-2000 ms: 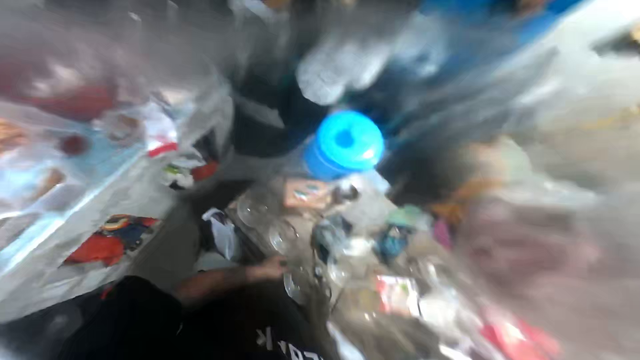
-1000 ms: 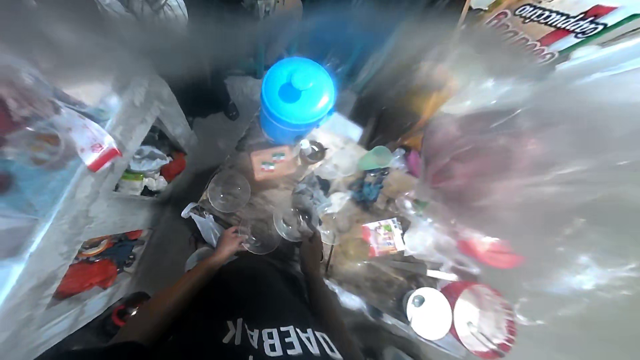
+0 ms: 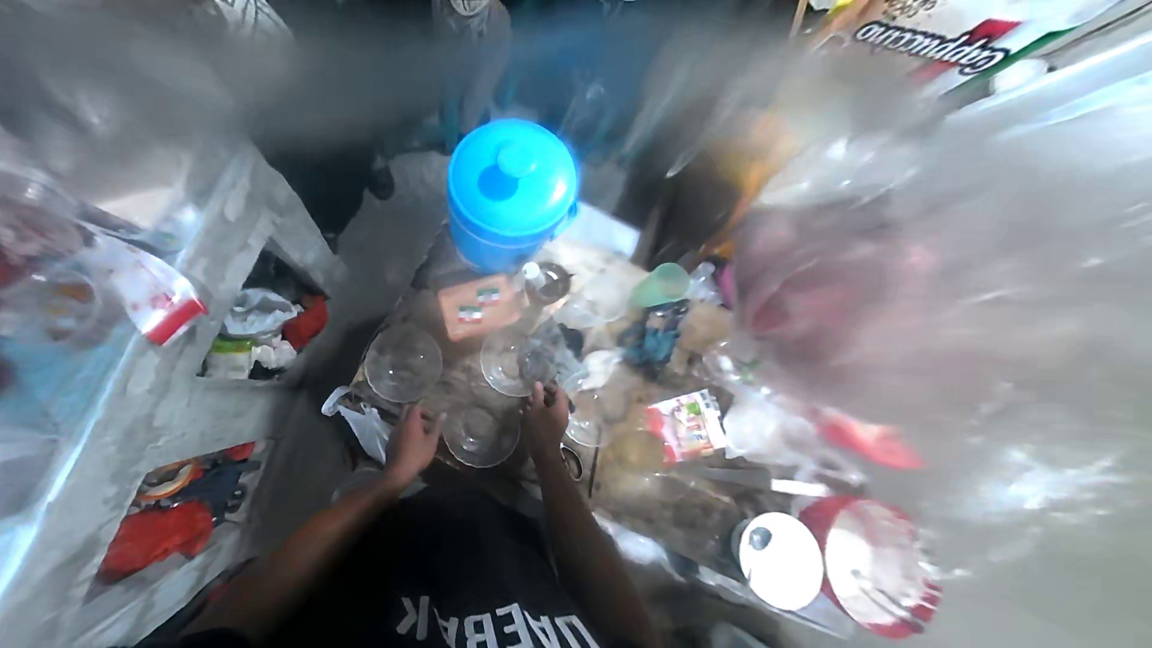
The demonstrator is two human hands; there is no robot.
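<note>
Clear glass dishes stand on the worktop in front of me: one (image 3: 403, 364) at the left, one (image 3: 481, 436) nearest my body, one (image 3: 506, 360) farther off. My left hand (image 3: 416, 443) is at the table edge between the left dish and the near one, fingers apart; whether it touches either is unclear. At the right side of the far dish, my right hand (image 3: 545, 416) has its fingers bent near a small clear glass or cup (image 3: 537, 360); its grip is too blurred to tell. Behind the dishes lies an orange box (image 3: 480, 306).
A blue lidded water jug (image 3: 513, 193) stands at the back. To the right are a green cup (image 3: 664, 284), a red-and-white packet (image 3: 686, 427), scissors (image 3: 572, 463), a white lid (image 3: 780, 561) and a red-rimmed container (image 3: 868, 567). A concrete shelf (image 3: 193, 324) is at the left; plastic sheeting hangs at the right.
Both hands have moved relative to the dishes: the left from beside the near dish toward the table edge. The right hand shows more clearly now. The view has shifted.
</note>
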